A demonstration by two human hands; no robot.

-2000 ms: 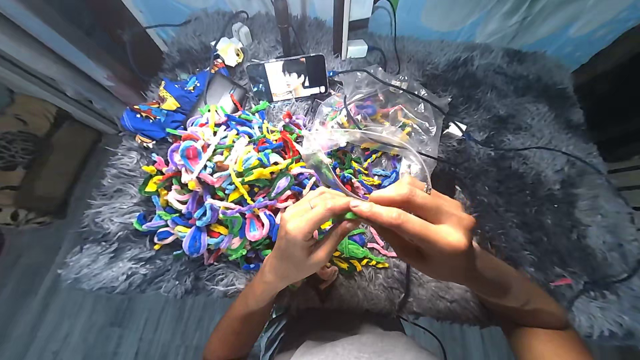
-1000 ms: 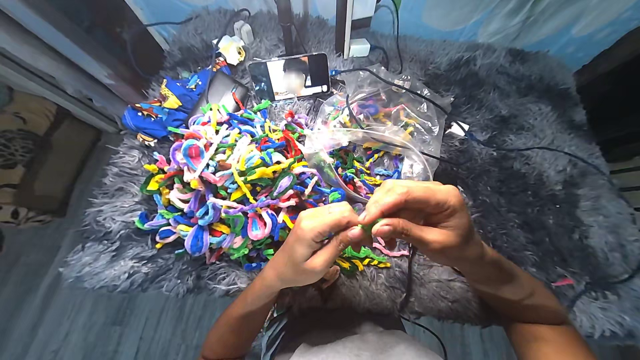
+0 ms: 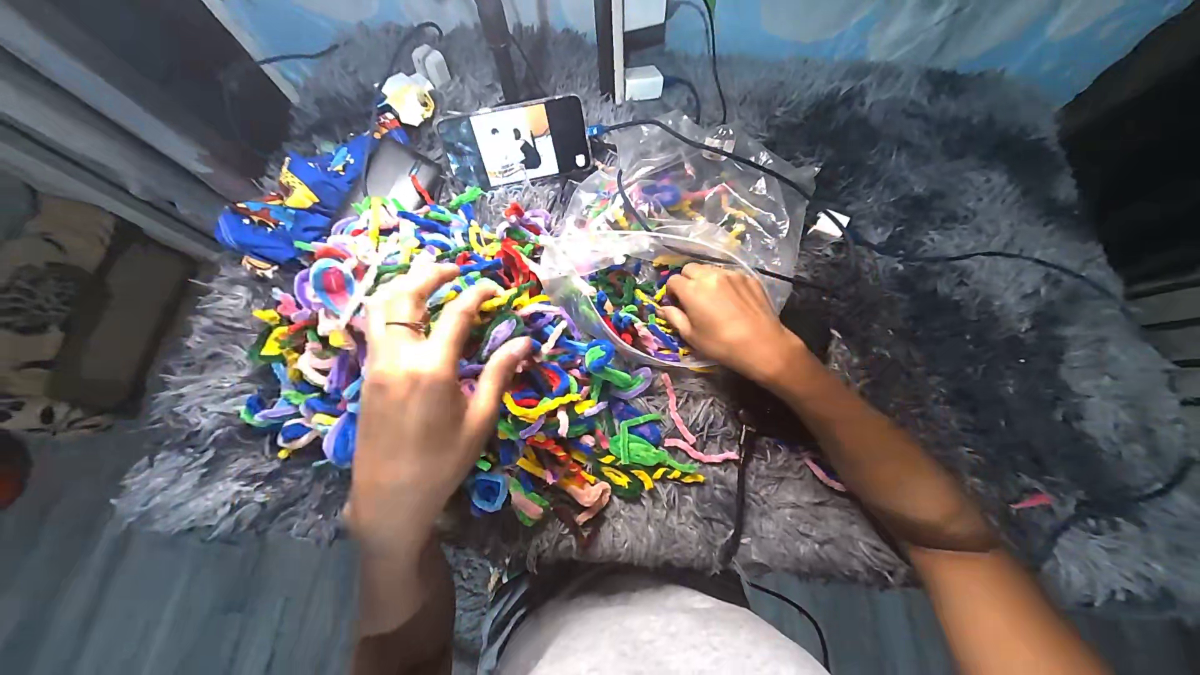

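A big heap of colourful pipe-cleaner pieces (image 3: 553,394), many bent into loops, lies on a grey shaggy rug. Over its middle is my left hand (image 3: 427,366), fingers spread and a ring on one of them; nothing shows in its grasp. My right hand (image 3: 722,314) reaches into a clear plastic bag (image 3: 581,272) that holds more short pipe-cleaner pieces (image 3: 647,328). Its fingers are curled down among the pieces, and whether they grip one cannot be seen. Pink strips (image 3: 698,452) lie on the rug just below the bag.
A smartphone (image 3: 514,141) with a lit screen stands behind the heap, a cable plugged into it. Blue patterned cloth (image 3: 291,211) lies at the upper left beside a dark object. Another clear bag (image 3: 750,187) lies behind the first. Black cables (image 3: 994,255) cross the grey rug (image 3: 966,375).
My hands were together in front of the heap with a small green piece between the fingers. They have parted: the left is over the heap, the right in the bag.
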